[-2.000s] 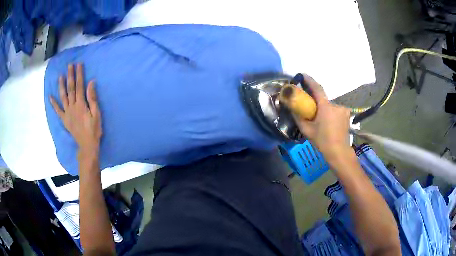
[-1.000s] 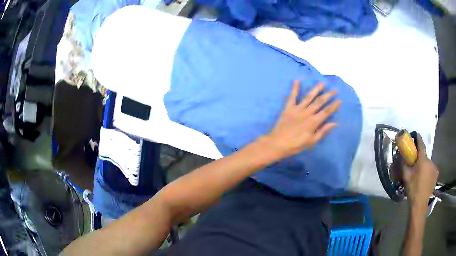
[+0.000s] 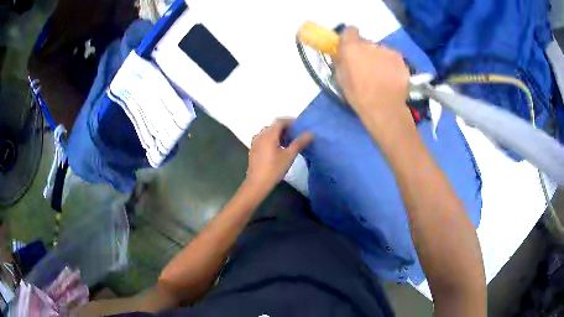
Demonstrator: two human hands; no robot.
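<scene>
The blue shirt [image 3: 365,179] lies over the white padded board [image 3: 266,56], and part of it hangs toward my body. The steam iron [image 3: 323,62] is at the shirt's far left edge, its tip pointing left. My right hand [image 3: 374,74] is closed around its tan handle. Whether the soleplate touches the cloth is hidden. My left hand [image 3: 275,148] is at the near left edge of the shirt, thumb and fingers curled toward the cloth. Whether it pinches the cloth is not clear.
A pale steam hose [image 3: 501,124] runs right from the iron. A black phone-like rectangle [image 3: 208,52] lies on the white surface at upper left. Folded white striped cloth [image 3: 151,108] sits left of it. A crumpled darker-blue heap [image 3: 488,37] is at upper right. A fan [image 3: 15,148] shows at far left.
The view has shifted left. The iron has moved from the white area right of the shirt to its far left edge. My left hand has left its flat position on the shirt for the near left edge.
</scene>
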